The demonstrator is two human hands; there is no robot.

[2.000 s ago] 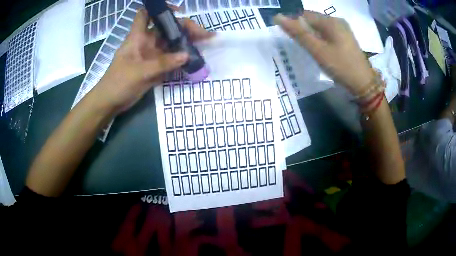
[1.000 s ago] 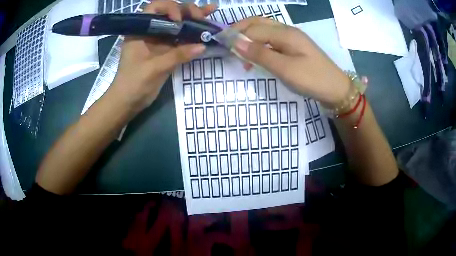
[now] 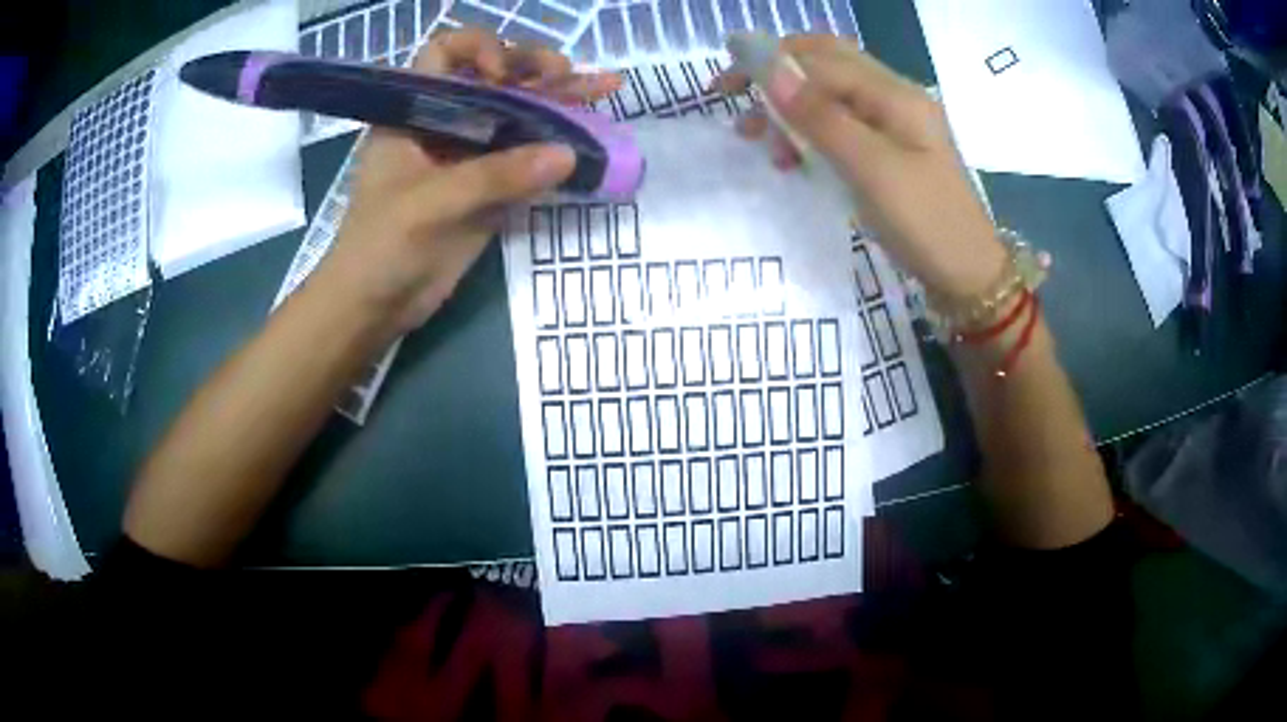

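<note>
My left hand [image 3: 452, 198] is closed around a black-and-purple handheld appliance [image 3: 409, 113]. The appliance slants slightly down to the right, its purple end at the right and its dark tapered end at the upper left. My right hand [image 3: 847, 127] is raised to the right of it, apart from it, with a small pale piece, perhaps a wipe [image 3: 762, 64], pinched at the fingertips; it is blurred. Below both hands lies an outlined label sheet [image 3: 692, 423], its upper rows partly empty and its lower edge over the bench's near edge.
A second outlined sheet [image 3: 892, 370] lies under the first. Grey label strips [image 3: 322, 233] lie behind. A small-mark sheet [image 3: 106, 198] and a blank white sheet [image 3: 226, 169] are at left. White paper [image 3: 1037, 106], a crumpled wipe [image 3: 1150, 240] and more appliances [image 3: 1211, 198] are at right.
My right hand has moved away from the appliance to the right since one second ago. The appliance was upright-slanted two seconds ago, then level, and now tilts down to the right.
</note>
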